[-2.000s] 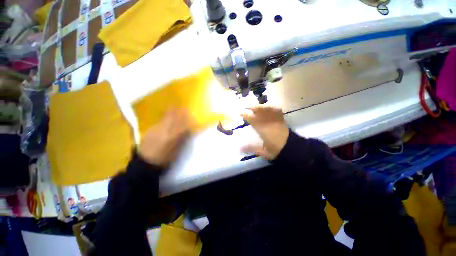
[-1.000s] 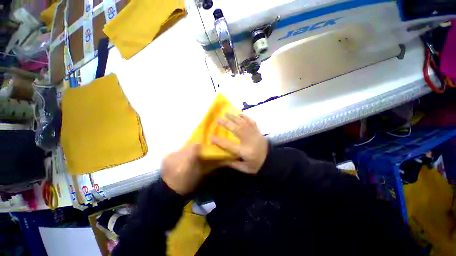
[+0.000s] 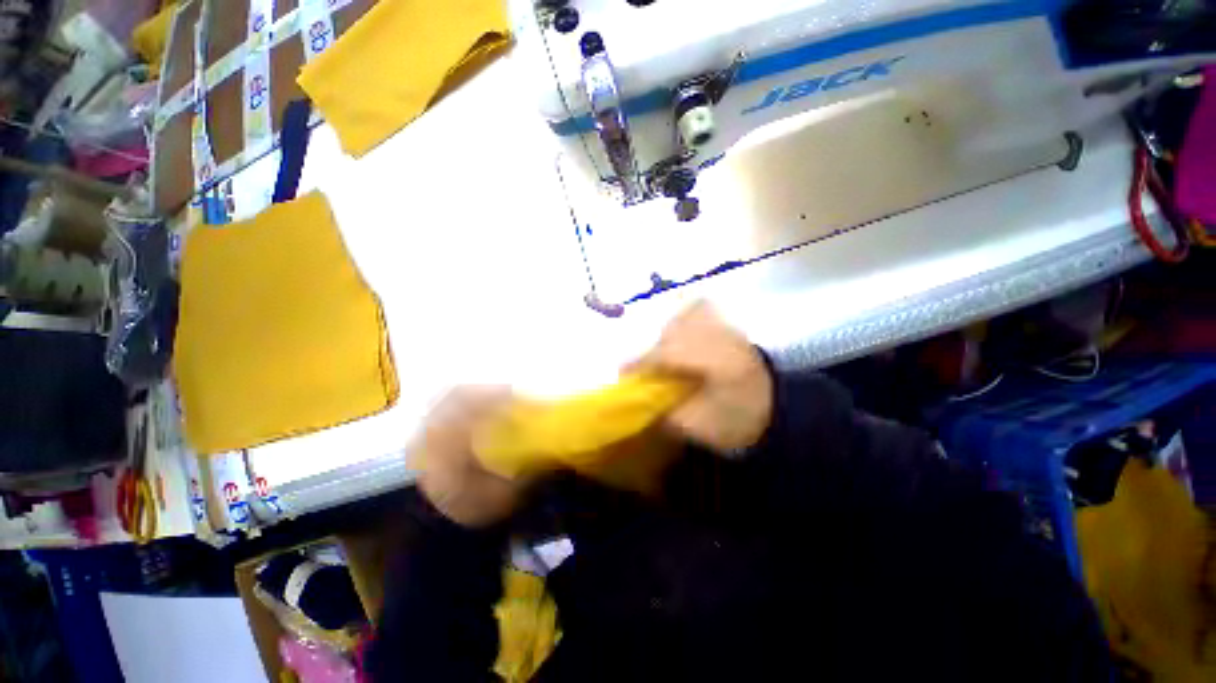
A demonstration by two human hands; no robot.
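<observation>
A yellow fabric panel (image 3: 587, 424), bunched and blurred, is stretched between my two hands at the table's front edge, above my lap. My left hand (image 3: 464, 454) grips its left end and is blurred. My right hand (image 3: 720, 380) grips its right end. The fingers are partly hidden by the cloth. The sewing machine (image 3: 854, 147), white with a blue stripe, stands beyond my hands; no cloth lies under its needle area (image 3: 638, 198). A squarish stack of yellow panels (image 3: 283, 327) lies to the left.
Folded yellow pieces (image 3: 400, 67) lie upper left beside a dark strip (image 3: 291, 150) and printed tape (image 3: 256, 80). Red-handled snips (image 3: 1150, 207) lie at the table's right end. Orange-handled scissors (image 3: 136, 500) lie far left. A blue crate (image 3: 1014, 447) with yellow cloth stands lower right.
The yellow panel has come away from the needle area to the table's front edge, and is now bunched and stretched between both hands. My right hand has moved slightly right since one second ago.
</observation>
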